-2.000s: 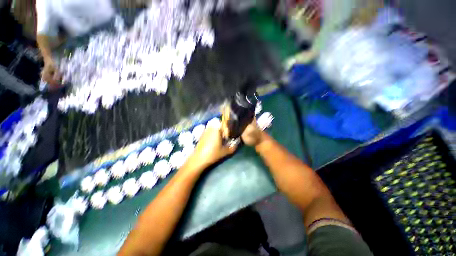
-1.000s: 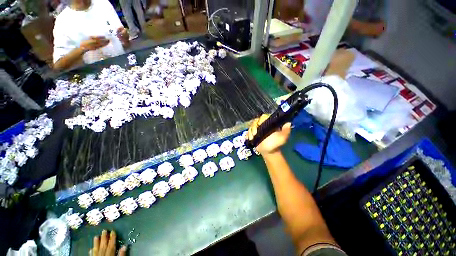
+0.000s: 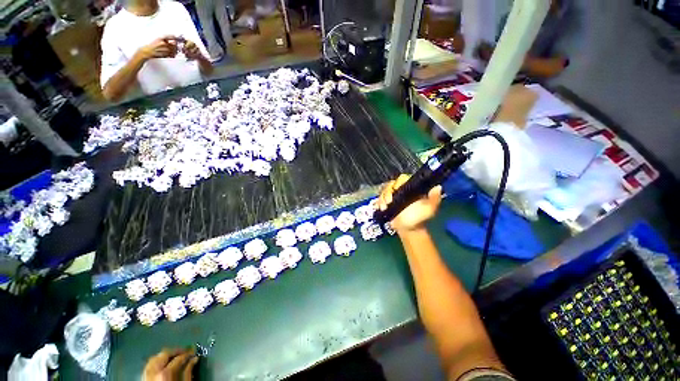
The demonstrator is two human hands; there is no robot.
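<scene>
My right hand (image 3: 412, 208) is closed around a black electric screwdriver (image 3: 423, 182), which tilts down to the left with its lower end over the right end of the rows. White plastic assemblies (image 3: 200, 299) lie in two rows on the green mat (image 3: 313, 298). My left hand (image 3: 171, 365) is at the bottom edge, partly cut off, fingers bent down on the mat beside a few tiny screws (image 3: 205, 348). Whether its fingertips pinch a screw cannot be seen.
A heap of white parts (image 3: 224, 134) covers the black surface beyond the rows. A clear bag (image 3: 88, 342) lies at left, a blue cloth (image 3: 498, 232) at right. A tray with yellow pieces (image 3: 615, 327) is lower right. A person in white (image 3: 153, 48) is across the bench. The cord (image 3: 496, 201) loops right.
Since one second ago, my left hand's spread fingers have bent inward near the screws. My right hand still holds the screwdriver. Earlier, both hands were together at the screwdriver.
</scene>
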